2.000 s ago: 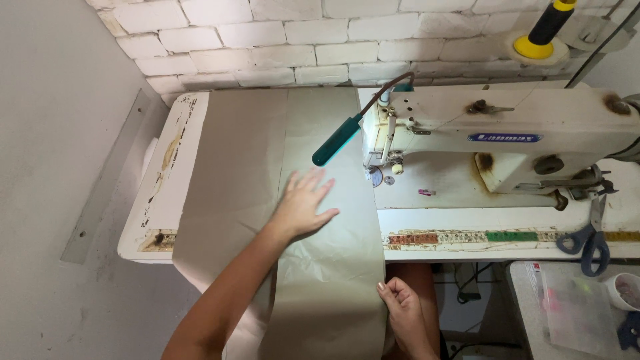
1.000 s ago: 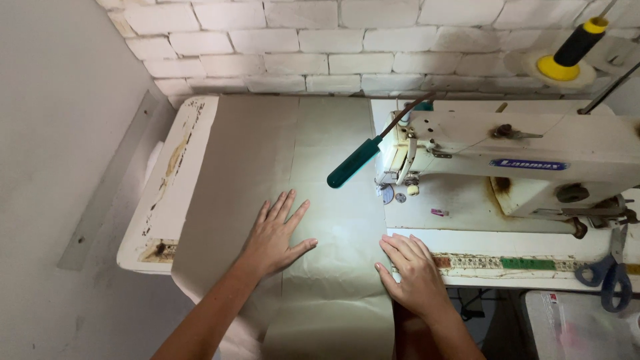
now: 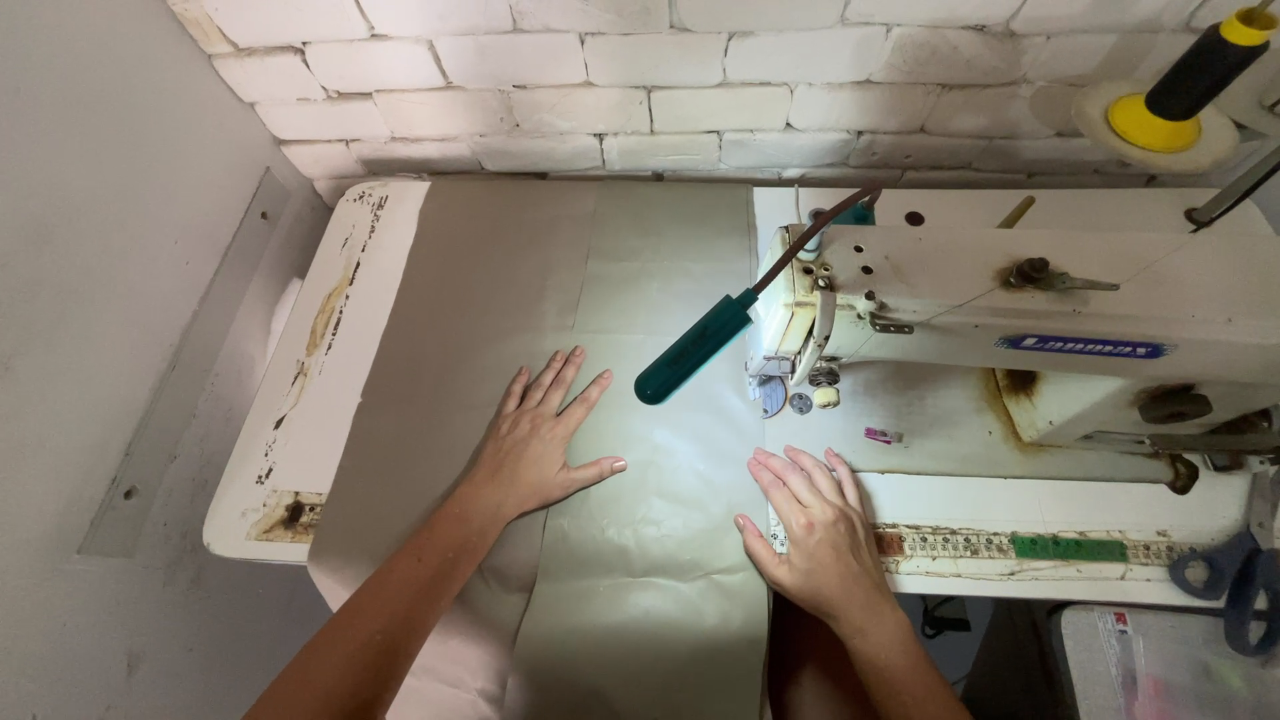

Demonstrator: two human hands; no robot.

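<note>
My left hand (image 3: 535, 445) lies with spread fingers on a wide greyish-beige sheet of material (image 3: 660, 480), which covers the left part of the sewing table and hangs over its front edge. At the sheet's right edge, my right hand (image 3: 812, 525) rests palm down, holding nothing that I can see. An industrial sewing machine (image 3: 940, 310) stands right of the sheet, its needle area beside the edge. A green lamp (image 3: 695, 350) on a bent neck hangs over the sheet. Near the machine's presser foot lies a small pink clip (image 3: 882, 435).
Blue-handled scissors (image 3: 1245, 580) hang or lie at the table's right front. A tape measure (image 3: 960, 545) runs along the table's front. A black and yellow thread cone (image 3: 1185, 95) stands at the back right. A plastic box (image 3: 1180, 660) sits low at right. Brick wall (image 3: 690, 110) behind.
My right hand has let go of the sheet's lower right edge and moved up to lie flat at its right edge. My left hand has drawn back toward me from beneath the lamp.
</note>
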